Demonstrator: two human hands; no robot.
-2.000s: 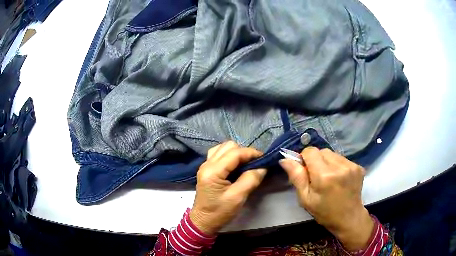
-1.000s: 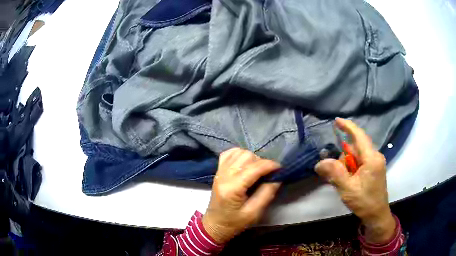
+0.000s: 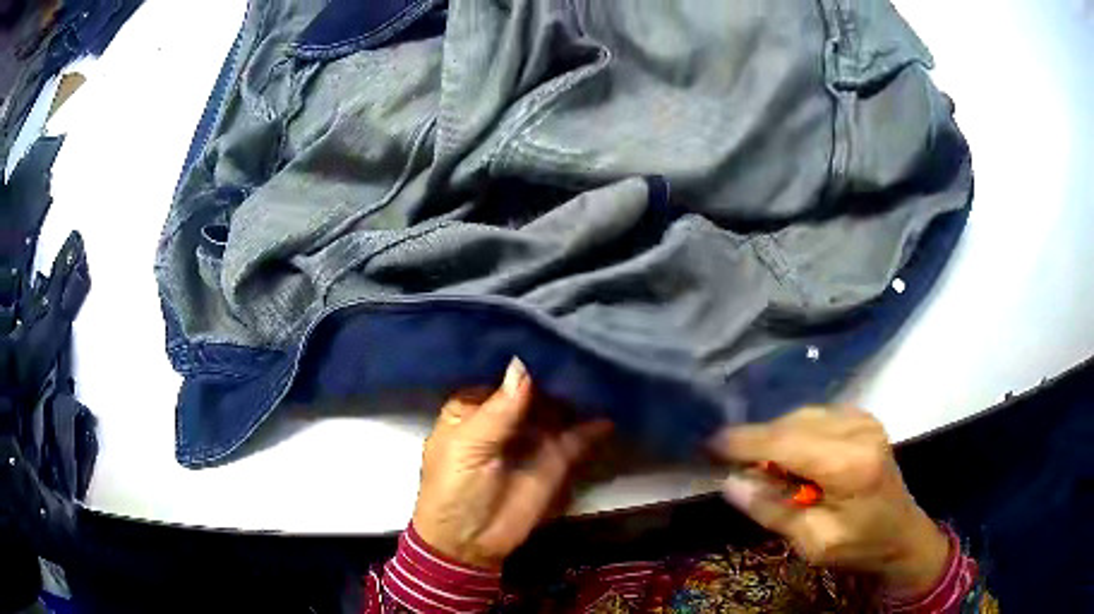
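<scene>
The denim jacket lies with its grey inside up and its dark blue front placket along the near side. My left hand is at the placket's near edge, thumb up against the blue cloth, fingers partly hidden under it and blurred. My right hand pinches the placket's edge further right, blurred. The orange-red handle of the thread snips shows within my right hand; the blades are hidden. The pointed collar lies at the left.
The white table has a curved near edge. Dark garments with small metal dots hang or lie at the far left. Two pale metal buttons show on the jacket's blue band at the right.
The placket has been opened out into a wide blue strip. My left hand has moved left with its thumb raised; my right hand has moved down and now grips the placket's edge.
</scene>
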